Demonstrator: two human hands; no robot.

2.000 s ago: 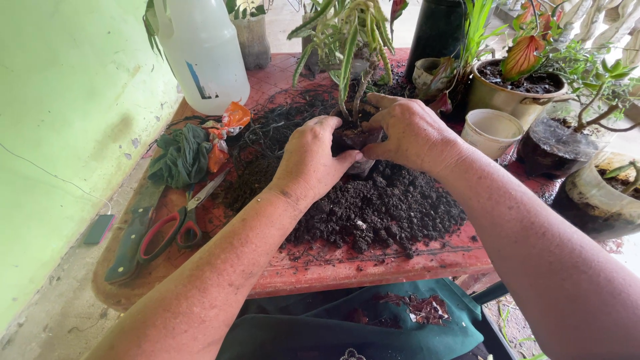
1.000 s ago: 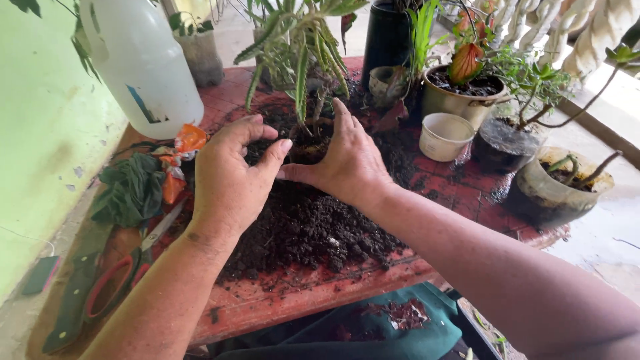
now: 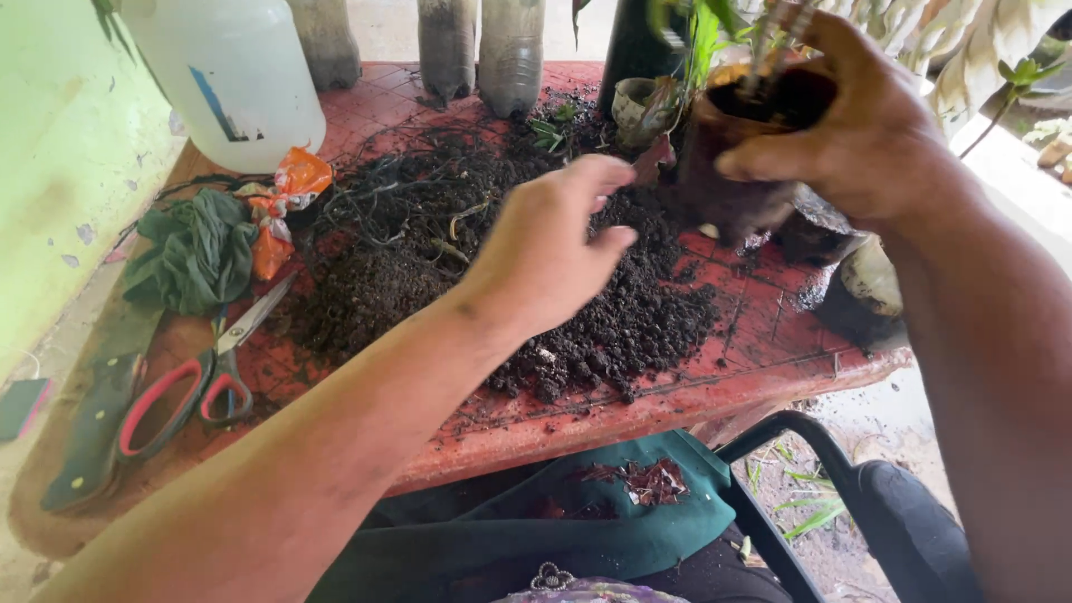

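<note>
My right hand (image 3: 846,126) grips a dark, soil-filled plant pot (image 3: 737,159) at the upper right, its fingers round the far side and its thumb on the near side. A plant stem, blurred and cut off by the frame's top, rises from this pot. My left hand (image 3: 561,243) hangs over the heap of dark potting soil (image 3: 620,335), fingers apart and holding nothing. Thin roots (image 3: 377,201) lie tangled on the heap's far left part.
On the red table (image 3: 502,448) at left are scissors (image 3: 226,352), a knife (image 3: 100,427), green cloth (image 3: 197,251), an orange wrapper (image 3: 285,201) and a white jug (image 3: 226,84). Soil-stained plastic bottles (image 3: 511,59) stand at the back. A dark tall container (image 3: 632,59) stands behind a small pot (image 3: 632,105).
My right hand has moved from the soil heap to the upper right with the potted plant. My left hand has come away from the plant and stays over the soil.
</note>
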